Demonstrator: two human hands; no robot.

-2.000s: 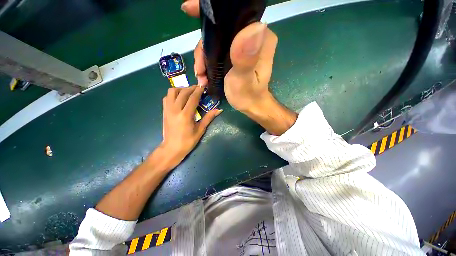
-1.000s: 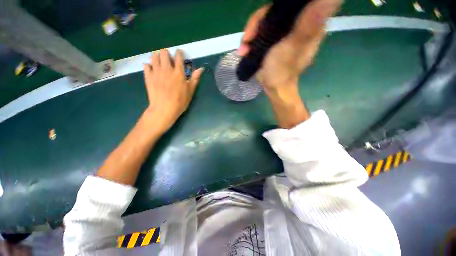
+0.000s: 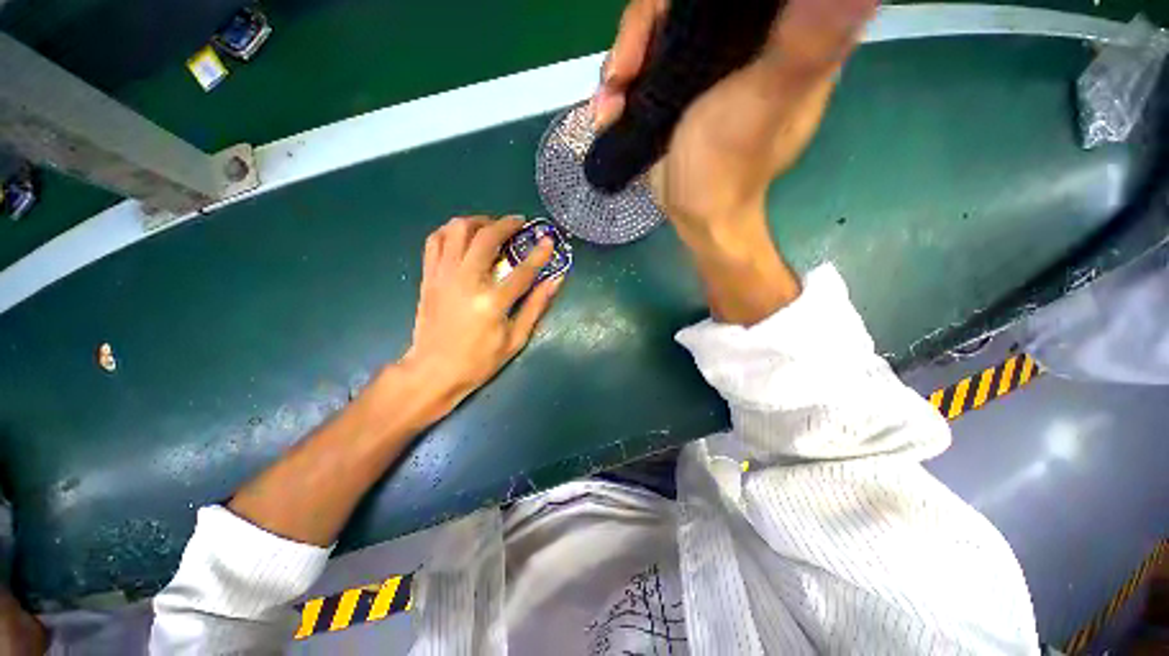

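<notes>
My left hand [image 3: 472, 297] holds an open smartwatch housing [image 3: 544, 249] between its fingers on the green bench, with one fingertip over it. The housing has a dark and silver rim; part of it and what hangs from it are covered by my fingers. My right hand [image 3: 737, 160] grips the thick black electric screwdriver [image 3: 679, 90], tilted, its lower end over the round grey speckled screw plate [image 3: 621, 218]. The screwdriver's bit cannot be made out. The screw plate lies just right of and above the housing, beside the pale rail.
The pale rail [image 3: 385, 135] runs behind the bench [image 3: 257, 372], with a metal post [image 3: 103, 128] at left. Beyond it, another housing [image 3: 241, 33] with a yellow-edged battery lies on the green belt. A clear plastic bag [image 3: 1113, 92] lies at far right. A small orange-brown scrap [image 3: 107, 356] lies at left.
My left hand was by the rail one second ago and is now nearer me, with the housing showing in its fingers. My right hand moved from the housing to over the screw plate, with the screwdriver.
</notes>
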